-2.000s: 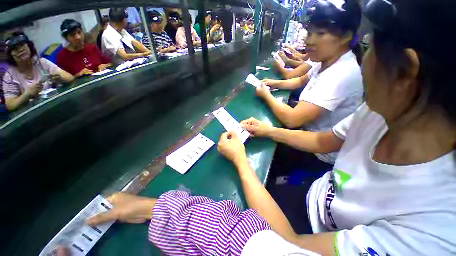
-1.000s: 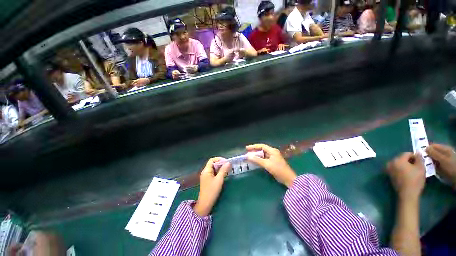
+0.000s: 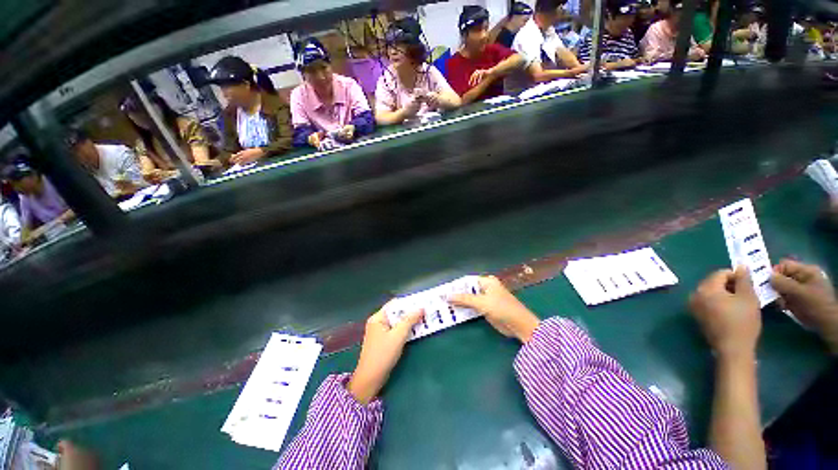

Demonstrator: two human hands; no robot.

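Observation:
A white printed sheet (image 3: 434,307) with a row of short black marks is held flat between both my hands, above the worn edge of the worktop. My left hand (image 3: 384,341) holds its left end with the thumb on top. My right hand (image 3: 496,305) holds its right end, thumb on the printed face. Purple-and-white striped sleeves cover both forearms. A slightly fanned stack of white sheets (image 3: 274,390) lies left of my left hand. Another stack (image 3: 620,275) lies sideways to the right of my right hand.
At the right, a neighbour's bare hands (image 3: 730,307) hold a printed strip (image 3: 749,248). Part of a hand and papers show at the lower left edge. Beyond the green worktop (image 3: 450,404) runs a dark channel (image 3: 368,220), with several seated workers across it.
The view has swung left since the first frame. The sheet in my hands has tilted from edge-on to showing its printed face. My hands still hold both ends.

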